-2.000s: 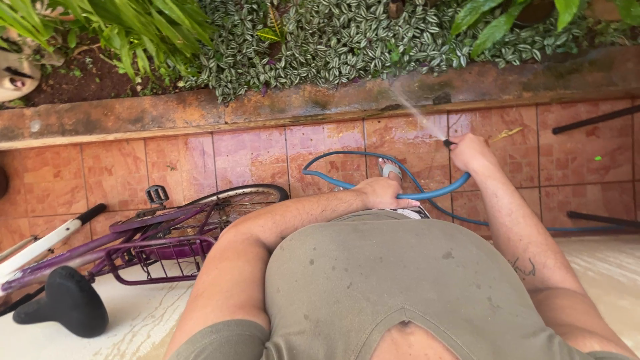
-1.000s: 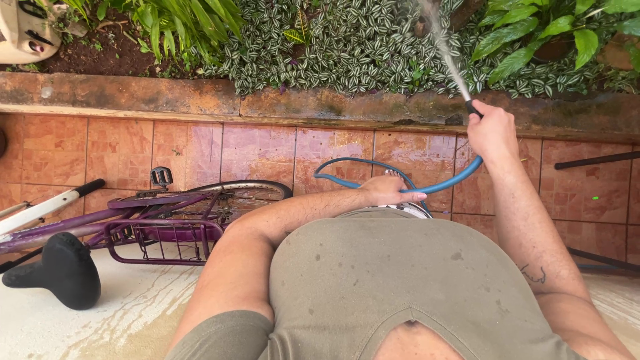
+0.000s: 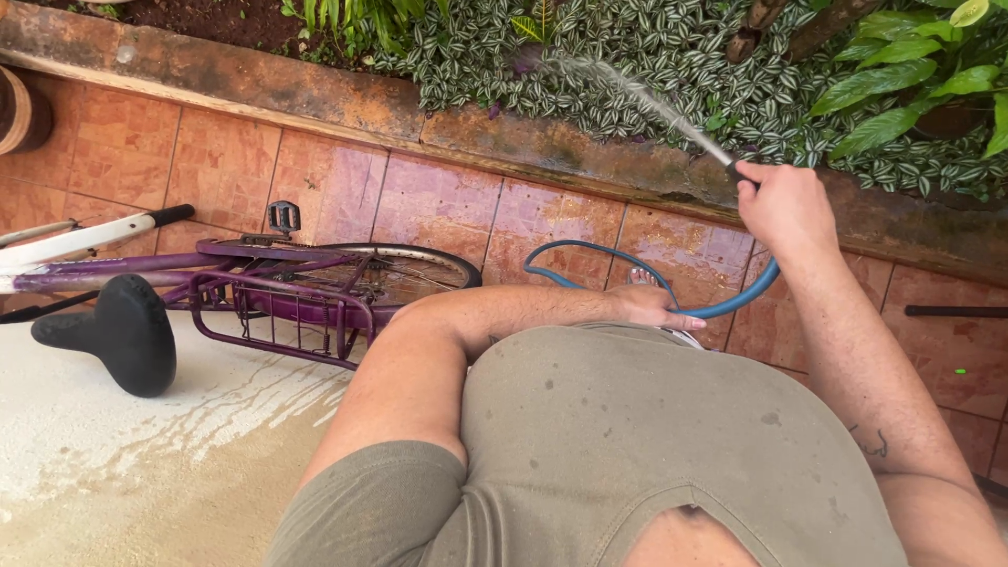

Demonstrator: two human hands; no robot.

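My right hand (image 3: 787,206) grips the black nozzle end (image 3: 743,173) of a blue garden hose (image 3: 736,303). Water (image 3: 654,102) sprays from it up and to the left, onto striped green-and-silver ground-cover plants (image 3: 472,59) in the garden bed. Close to my waist, my left hand (image 3: 650,305) is closed around a lower part of the same hose. Beyond that hand the hose makes a loop over wet tiles, near my foot (image 3: 642,276). The fingers' undersides are hidden on both hands.
A purple bicycle (image 3: 268,295) with a black saddle (image 3: 118,335) leans at the left by a pale wall. A weathered masonry curb (image 3: 276,87) borders the bed above reddish floor tiles (image 3: 126,157). A broad-leaved plant (image 3: 898,79) grows at upper right. Dark bars lie at the right edge.
The spray has swung to the left over the striped plants. Two seconds ago my right hand held the nozzle lower, beside the curb. My left hand has kept its hold. The view has turned somewhat.
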